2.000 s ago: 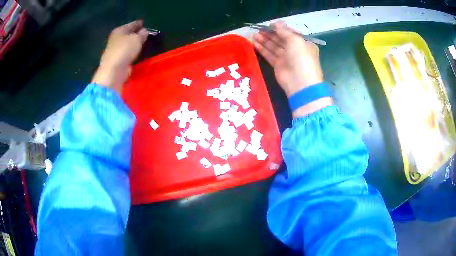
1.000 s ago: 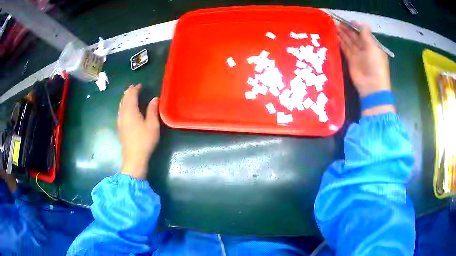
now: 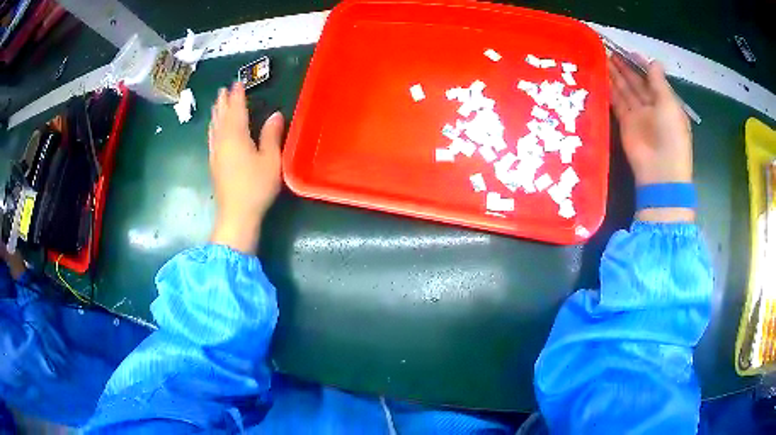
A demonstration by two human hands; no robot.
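A large red tray (image 3: 374, 110) lies on the green bench, with many small white pieces (image 3: 485, 127) loose in its right half. My left hand (image 3: 242, 161) is left of the tray, fingers apart, its fingertips just below a small device housing (image 3: 254, 72). Whether they touch it is unclear. My right hand (image 3: 653, 127) is at the tray's right edge and holds thin grey tweezers (image 3: 686, 108), which slant past the fingers. A blue strap (image 3: 666, 196) is on my right wrist.
A small clear container (image 3: 170, 75) with white scraps stands at upper left. A second red tray (image 3: 109, 183) with black items is at far left. A yellow tray (image 3: 757, 255) is cut off at the right edge. Another person's blue sleeve (image 3: 34, 340) shows at lower left.
Over two seconds, my left hand has let go of what it held and moved off the tray's edge. Since one second ago, it has moved up to the small housing.
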